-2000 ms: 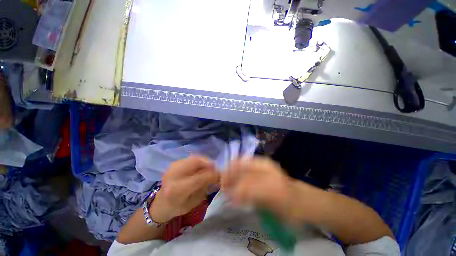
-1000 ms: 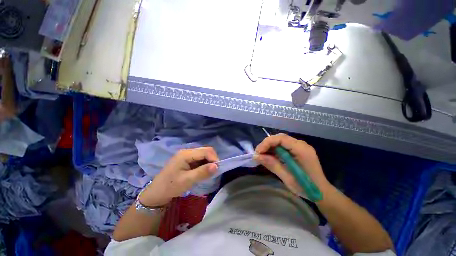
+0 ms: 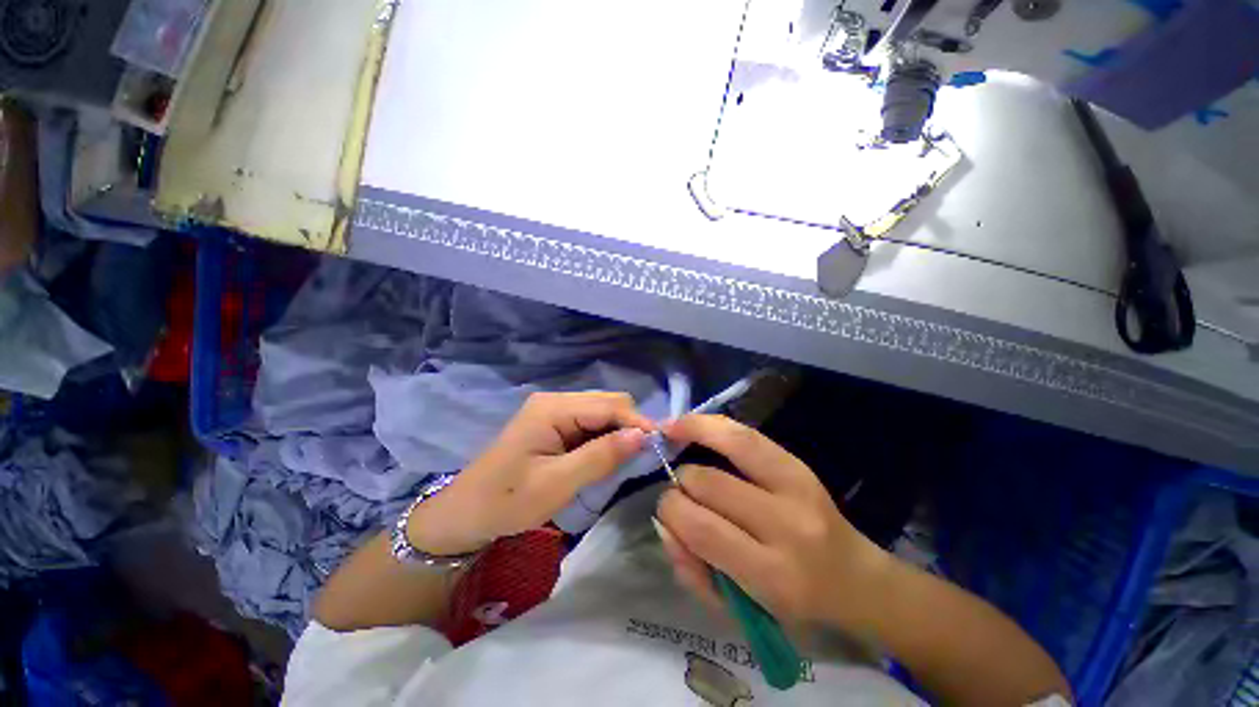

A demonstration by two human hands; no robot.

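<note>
My left hand [image 3: 552,463] pinches a small pale blue-white cloth part [image 3: 679,399] between thumb and fingertips, above my lap. My right hand [image 3: 759,518] meets it from the right; its thumb and forefinger touch the same cloth. The right hand also holds an awl-like tool with a thick green handle [image 3: 755,630], which sticks out below the palm. Its thin metal shaft points up to the cloth at the fingertips. Narrow ends of the cloth stick up beyond the fingers. The tool's tip is hard to make out.
The sewing machine's presser foot area [image 3: 849,49] is at the top, with a metal guide arm [image 3: 904,198] beside it. Black scissors [image 3: 1153,293] lie on the right of the white table [image 3: 552,111]. Light blue-grey garments [image 3: 345,359] fill a blue basket [image 3: 210,345] at the left.
The green handle has swung downward in my right hand, and its shaft now meets the cloth. My hands have come together at the cloth, which was stretched between them one second ago.
</note>
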